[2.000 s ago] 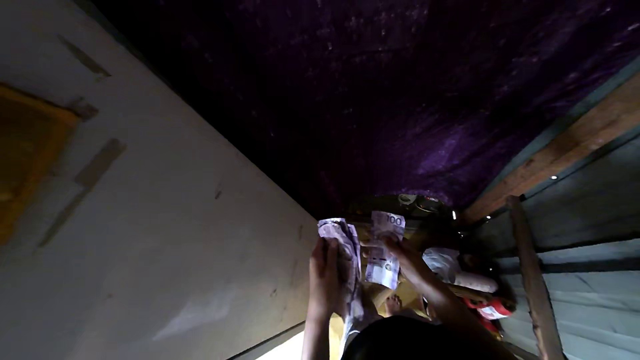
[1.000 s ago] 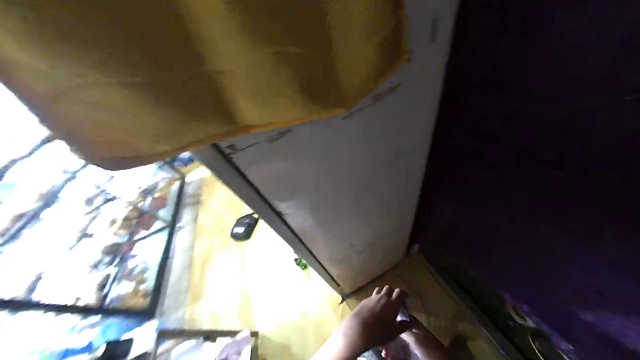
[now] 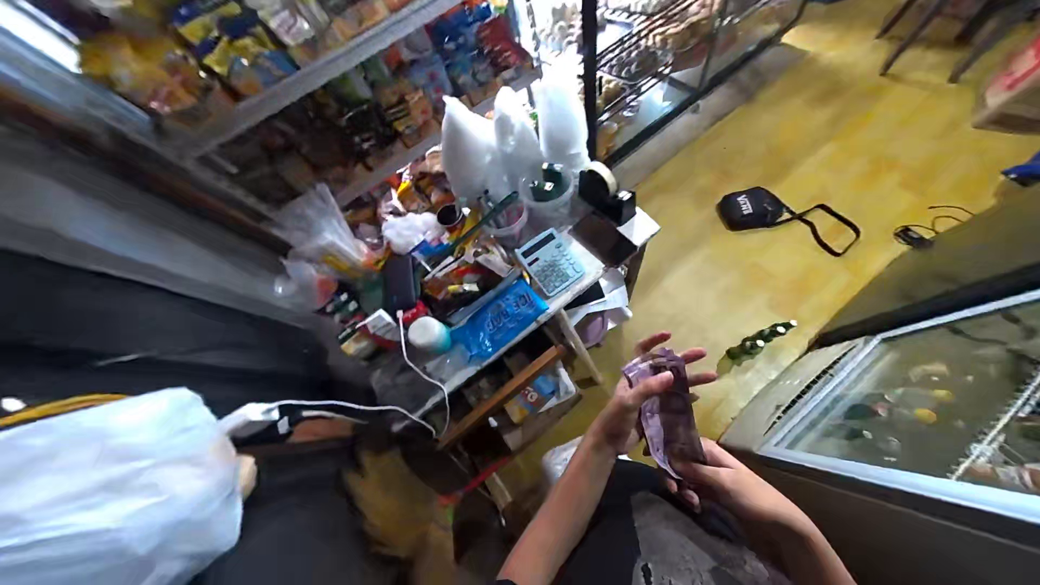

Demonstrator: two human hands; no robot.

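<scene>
My left hand (image 3: 630, 406) holds the upper part of some purple banknotes (image 3: 670, 406), thumb across them and several fingers spread behind. At their lower end, my right hand (image 3: 707, 475) grips the same notes near my lap. Left of my hands stands a cluttered table with a light blue calculator (image 3: 550, 262), a blue ice bag pack (image 3: 500, 318), a white round container (image 3: 429, 335) and a dark phone (image 3: 400, 283) with a white cable.
An open wooden drawer (image 3: 504, 394) juts from below the table. Stocked shelves (image 3: 317, 69) rise behind it. On the yellow floor lie a black Vans bag (image 3: 751, 209) and green bottles (image 3: 760, 341). A glass-topped freezer (image 3: 934, 406) stands at right; a white plastic bag (image 3: 122, 487) hangs at lower left.
The view has swung widely from the wall and purple curtain to the table and floor. Two seconds ago my hands held banknotes apart; now both are on one bunch.
</scene>
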